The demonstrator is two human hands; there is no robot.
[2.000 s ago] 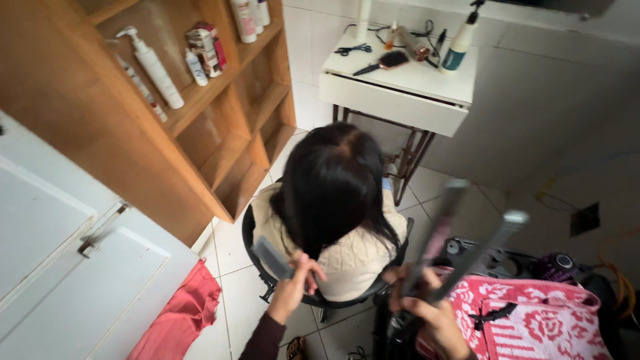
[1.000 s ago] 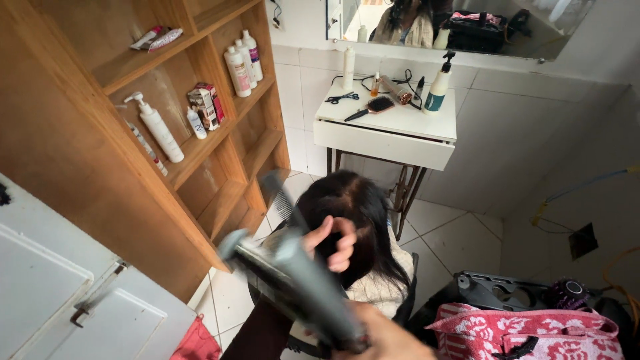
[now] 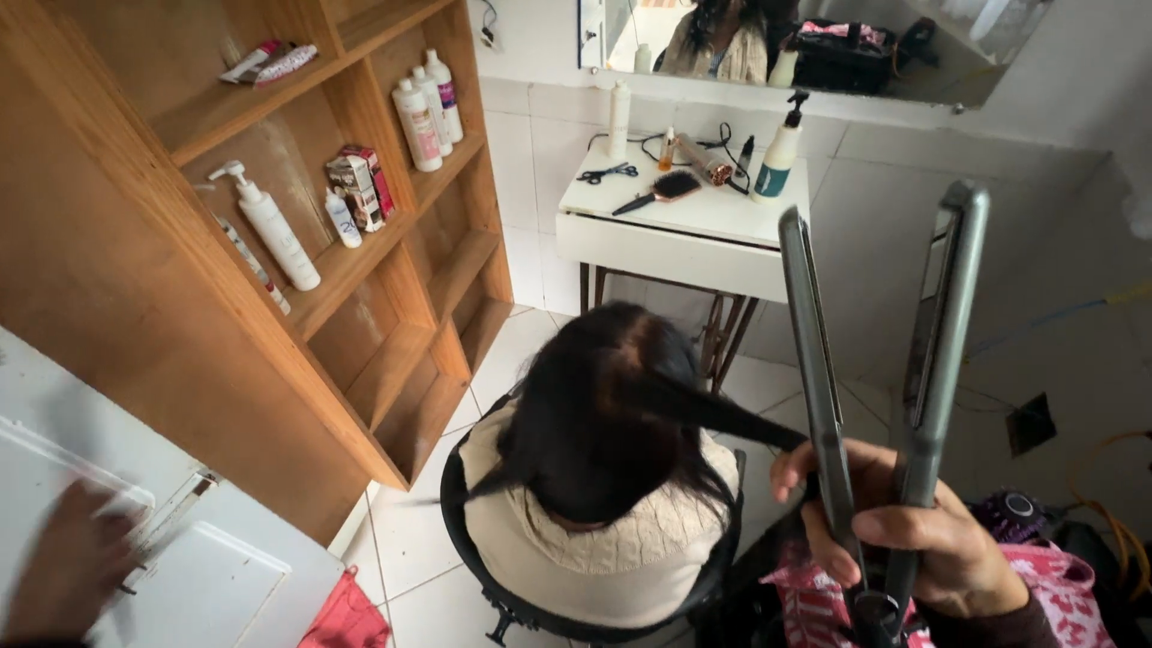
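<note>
My right hand point(image 3: 927, 540) holds a grey hair straightener point(image 3: 936, 360) with its two arms spread apart. Its fingers also pinch the end of a dark lock of hair point(image 3: 720, 416), stretched out from the head of a seated person point(image 3: 594, 423) seen from behind. That person wears a cream knit sweater point(image 3: 612, 576) and sits in a black chair point(image 3: 454, 540). At the far left, my left hand point(image 3: 67, 558) is blurred, off the hair and in front of a white door. A faint blurred shape rises above it; whether the hand holds a comb cannot be told.
A wooden shelf unit point(image 3: 360, 270) with bottles stands at left, beside the white door point(image 3: 216, 576). Ahead, a white table point(image 3: 666, 229) bears a paddle brush point(image 3: 675, 186), scissors point(image 3: 607, 173), a hair dryer point(image 3: 702, 162) and a pump bottle point(image 3: 779, 157), below a mirror point(image 3: 864, 54). A pink patterned bag point(image 3: 1048, 576) lies lower right.
My left hand has moved from the hair to the far left. My right hand has moved right with the straightener, a lock of hair now stretched to its fingers.
</note>
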